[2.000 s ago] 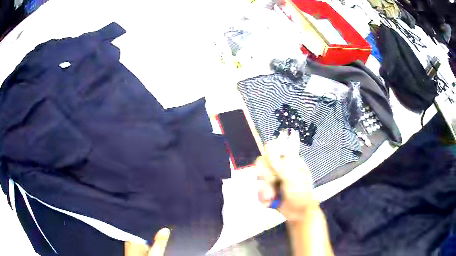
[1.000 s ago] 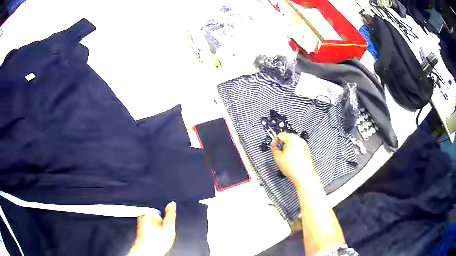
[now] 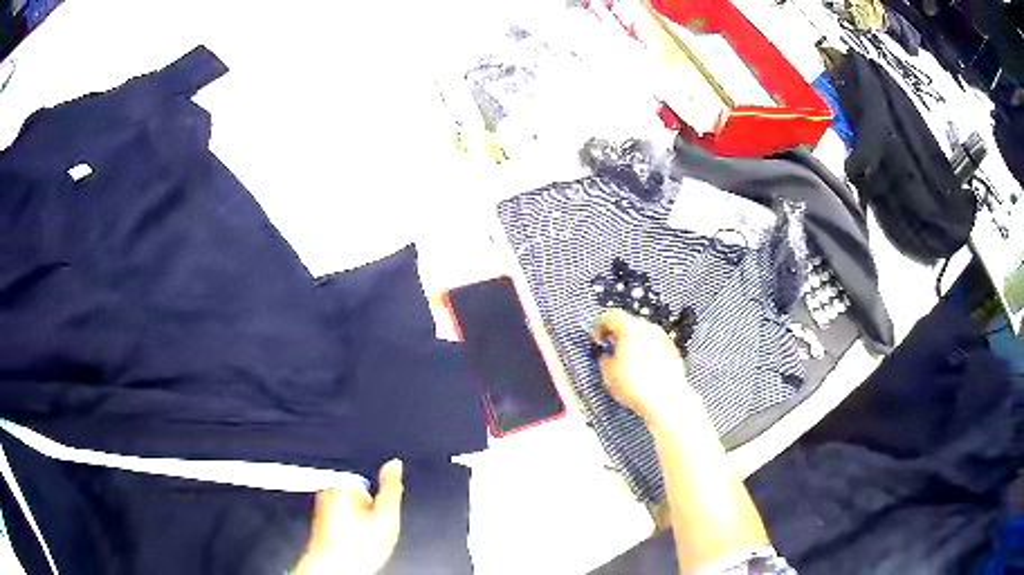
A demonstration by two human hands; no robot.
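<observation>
A navy garment (image 3: 225,337) with a white trim stripe (image 3: 202,465) lies at the left. My left hand (image 3: 357,519) pinches its edge at the right end of the stripe; a small blue spot shows at the fingertips. My right hand (image 3: 636,362) is over the striped cloth (image 3: 730,348), at the near side of a pile of small black pieces (image 3: 629,290). Its fingers are closed around a small tool, mostly hidden, with a blue part (image 3: 606,346) showing. Whether it also holds a black piece cannot be seen.
A red-edged smartphone (image 3: 505,355) lies between garment and striped cloth. Crumpled clear plastic (image 3: 629,163) and a grey cloth (image 3: 837,208) lie beyond. An open red box (image 3: 769,126) is at the far right. Dark fabric (image 3: 887,438) hangs below the table edge at right.
My right hand came from nearer the table edge onto the pile, then drew back slightly left. My left hand keeps its pinch. The view has shifted, so the garment sits further left than at first.
</observation>
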